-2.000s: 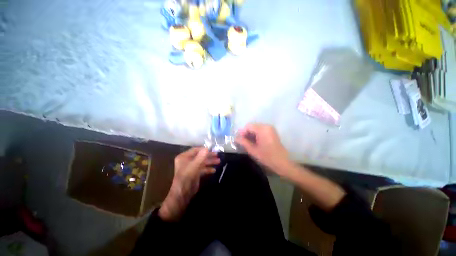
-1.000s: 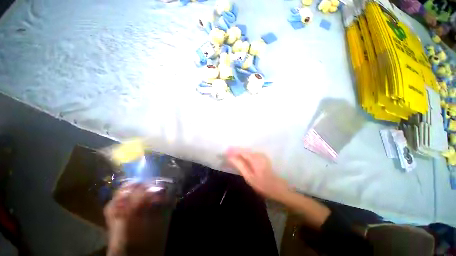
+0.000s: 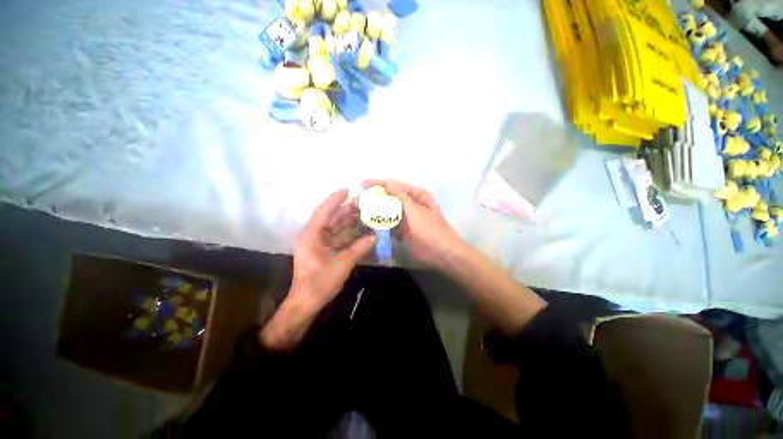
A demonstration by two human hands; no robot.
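A plush toy (image 3: 380, 210) with a round pale-yellow padded end, dark print and a blue strap is held upright at the table's front edge. No bag shows around it. My right hand (image 3: 422, 225) grips its yellow end from the right. My left hand (image 3: 324, 257) is at its left side, with the thumb against the blue strap. A pile of similar toys (image 3: 319, 70) lies farther back on the table. The stack of clear bags (image 3: 531, 163), with a pink-and-white end, lies right of my hands.
Yellow printed sleeves (image 3: 622, 73), upright cards (image 3: 678, 159) and small printed cards (image 3: 638, 190) stand or lie at the right. More toys (image 3: 743, 146) are beyond. A carton (image 3: 137, 321) with bagged toys is low left; a brown carton (image 3: 652, 364) is low right.
My left hand has come back from over the left carton, where it held a bagged toy. That toy is out of it. Both hands are now together on an unbagged toy. The view has shifted.
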